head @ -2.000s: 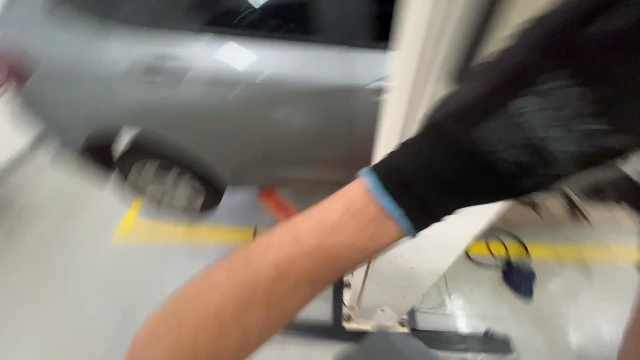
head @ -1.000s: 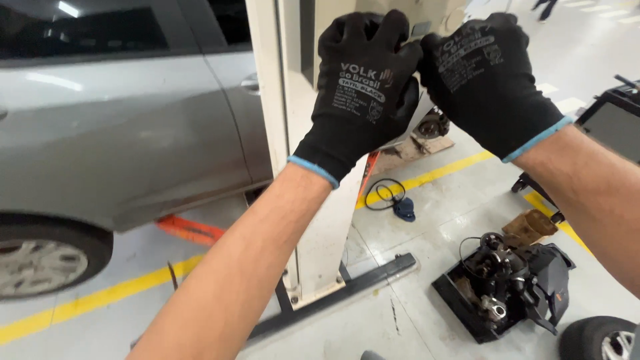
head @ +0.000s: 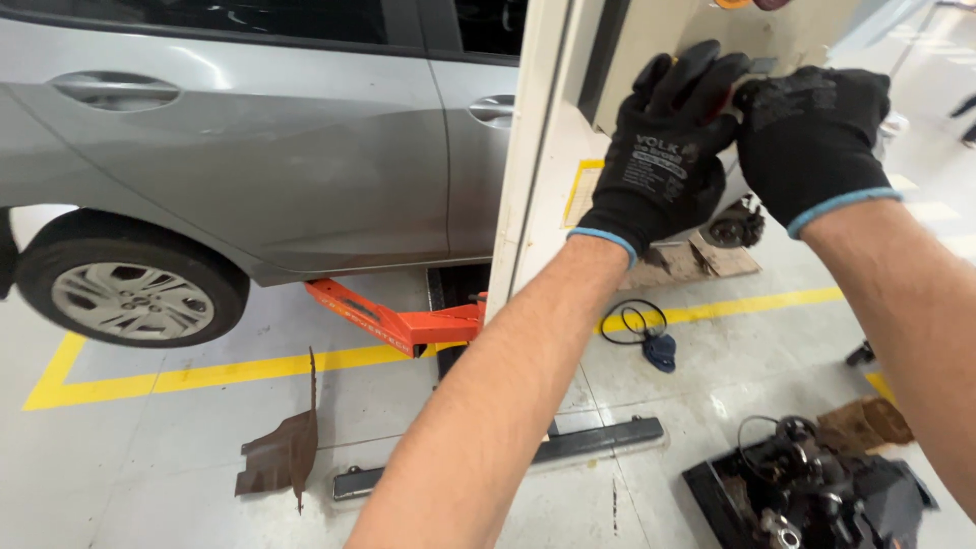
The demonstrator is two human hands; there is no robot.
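Both of my hands wear black work gloves with light blue cuffs. My left hand (head: 671,145) is raised against a beige control box (head: 724,30) on the white post of a car lift (head: 534,175). Its fingers are bent near something small and red, mostly hidden. Right beside it, my right hand (head: 812,137) is bent at the same part of the box, its fingertips near a small grey piece. What either hand grips cannot be made out. A silver car (head: 320,168) stands to the left, with an orange lift arm (head: 396,316) under its sill.
A black tray of dark mechanical parts (head: 808,488) lies on the floor at lower right. A brown panel (head: 282,457) lies at lower left. Dark metal rail (head: 602,441) runs by the post's foot. Blue object with a black cable (head: 659,352) and cardboard (head: 724,259) lie behind.
The view has turned left, bringing more of the car and lift arm in. Two seconds ago one gloved arm reached across the view; both hands have since come together at the box.
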